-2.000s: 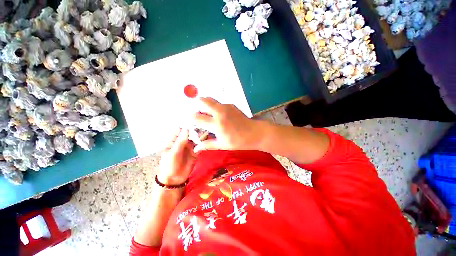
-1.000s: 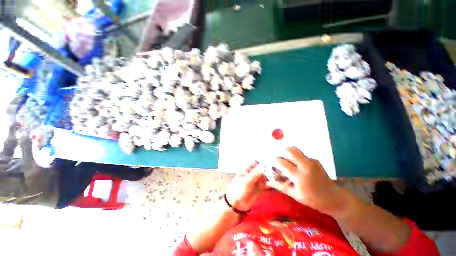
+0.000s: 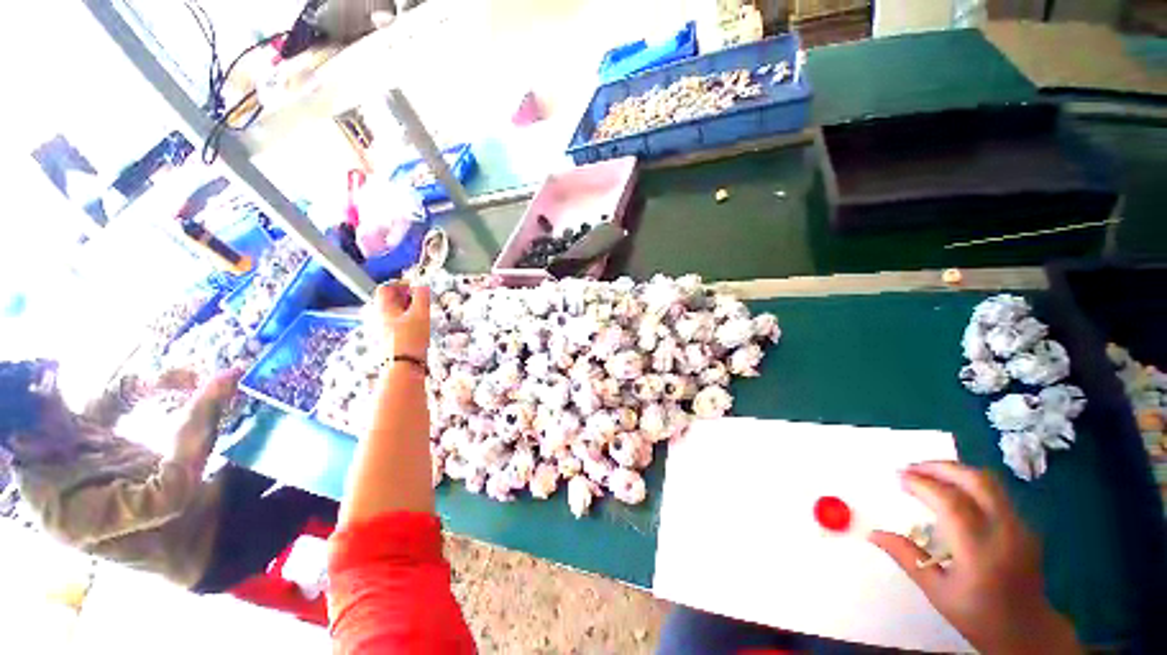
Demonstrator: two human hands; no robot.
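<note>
My left hand (image 3: pixel 403 305) is stretched out to the far back-left end of the large pile of grey-white ruffled ornaments (image 3: pixel 563 384). Its fingers are bent and small in view, and I cannot tell whether they hold anything. My right hand (image 3: pixel 979 550) is over the right part of the white sheet (image 3: pixel 755 512), thumb and fingers curled around a small whitish-yellow piece (image 3: pixel 930 545). A bright red round spot (image 3: pixel 832 514) shows on the sheet just left of the right thumb, with a short pale streak between them.
A small ornament cluster (image 3: pixel 1017 371) lies right of the sheet, beside a black tray (image 3: pixel 1088 422). Beyond the pile are a pinkish bin (image 3: pixel 623 192), a blue tray (image 3: pixel 698 134) and a dark tray (image 3: pixel 973 211). Another blue tray (image 3: pixel 275 371) and a person (image 3: pixel 122 493) are at left.
The view has swung left and up. My left hand has left the right hand and reached far out past the pile. My right hand stays over the sheet, now apart from the left.
</note>
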